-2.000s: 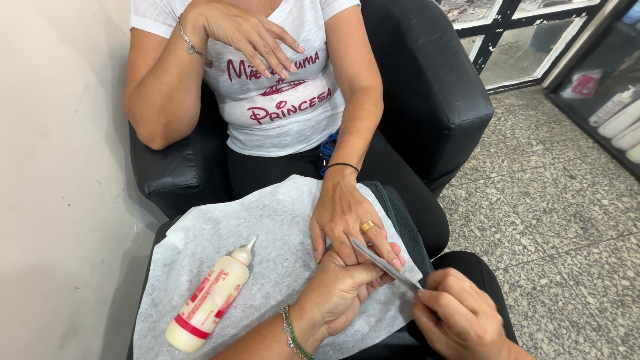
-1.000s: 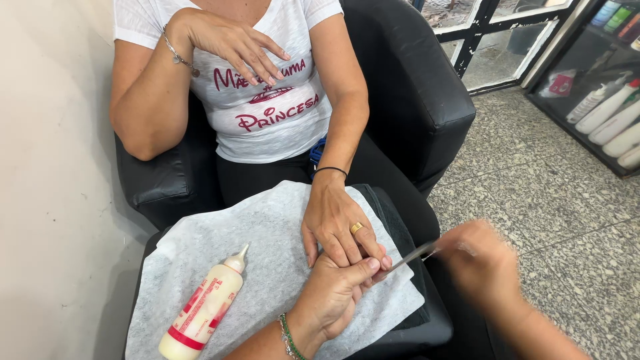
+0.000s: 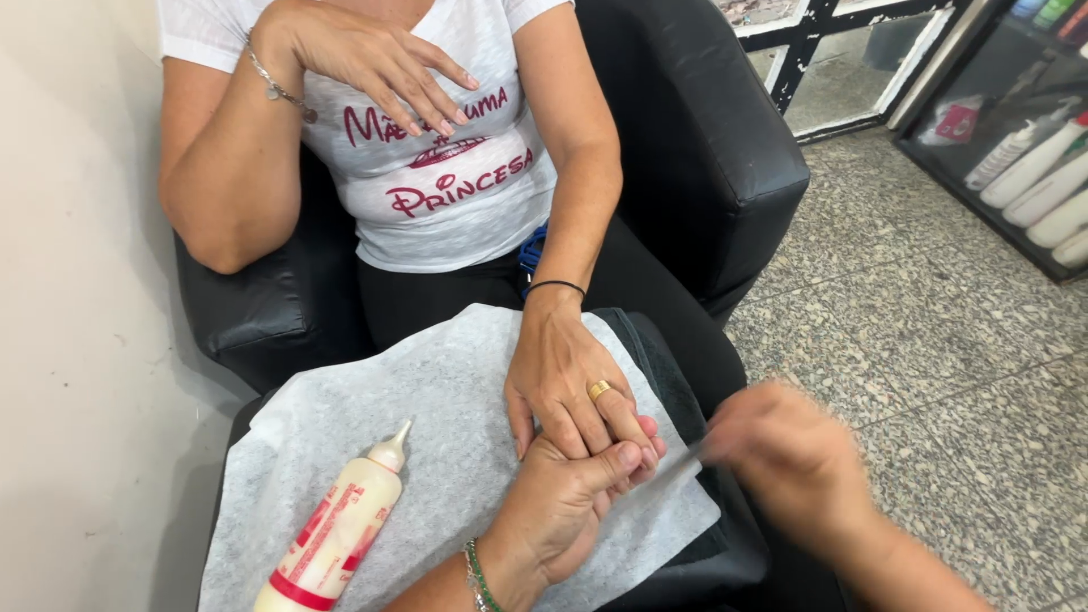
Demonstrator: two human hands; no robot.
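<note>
My left hand [image 3: 568,501], with a green beaded bracelet at its wrist, grips the fingers of a seated person's hand [image 3: 571,378]. That hand wears a gold ring and rests palm down over a white disposable cloth [image 3: 442,374]. Blurred by motion, my right hand [image 3: 786,459] pinches a thin grey nail file [image 3: 676,467], whose far end lies near the held fingertips. A squeeze bottle [image 3: 340,531] with a pointed nozzle and red print lies on the cloth at the lower left. The person's other hand [image 3: 382,64] hangs bent before the chest.
The person sits in a black armchair [image 3: 714,127]. A dark towel [image 3: 654,365] lies under the white cloth. A pale wall [image 3: 85,297] stands at the left. Several bottles [image 3: 1033,183] stand in a dark display case at the upper right, above a speckled stone floor [image 3: 952,340].
My right hand has moved with the file, which lay across the person's fingertips two seconds ago and now points at them from the right. My left hand keeps its hold.
</note>
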